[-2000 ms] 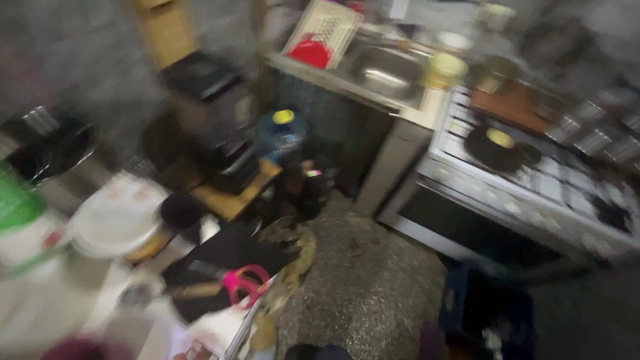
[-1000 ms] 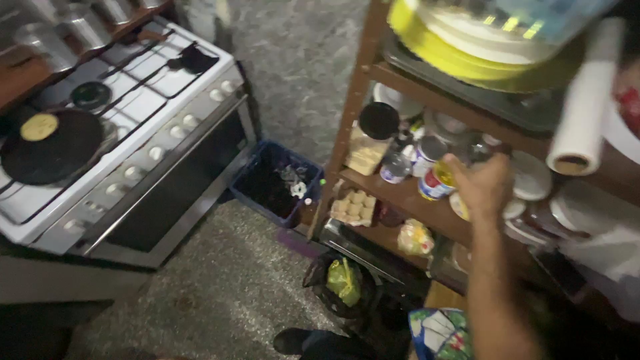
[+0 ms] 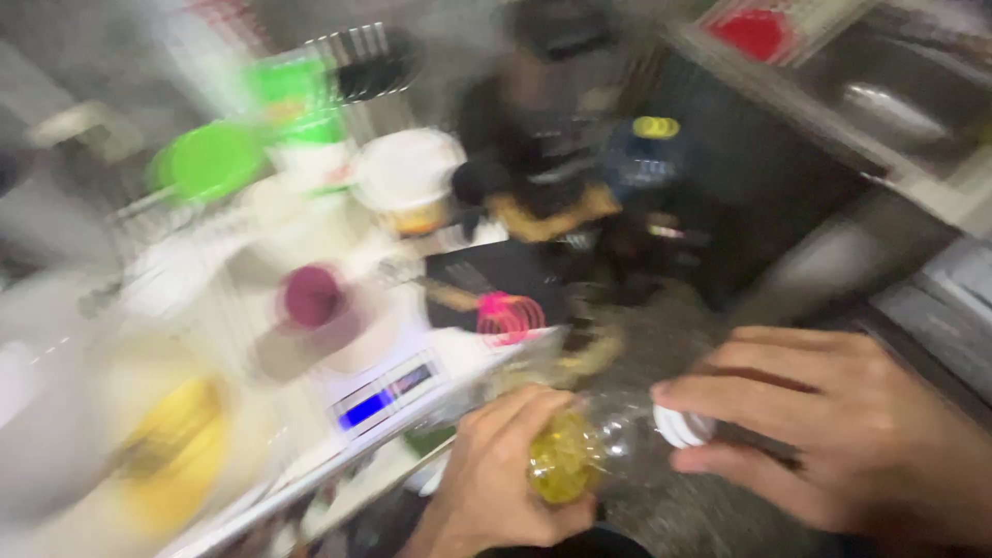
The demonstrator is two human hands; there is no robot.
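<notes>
My left hand point(image 3: 508, 473) is wrapped around a clear plastic bottle point(image 3: 564, 457) with yellow liquid in it, held tilted at the lower middle. My right hand point(image 3: 821, 426) comes from the right, with thumb and fingers on the white cap point(image 3: 682, 422) at the bottle's neck. Whether the cap is screwed on or loose I cannot tell. To the left of both hands, a digital kitchen scale point(image 3: 387, 391) with a lit blue display lies at the table's edge. Pink-handled scissors point(image 3: 508, 316) lie beyond it on a dark surface.
The white table point(image 3: 256, 511) fills the left side. On it are a yellow thing point(image 3: 178, 442), a purple round thing point(image 3: 312, 296), a white tub point(image 3: 408, 170) and a green lid point(image 3: 213, 160). A sink point(image 3: 891, 101) is at the upper right. Everything is motion-blurred.
The view has swung from the stove and shelf to the table. One hand was at a bottle on the shelf; now both hands are at a bottle in front of me.
</notes>
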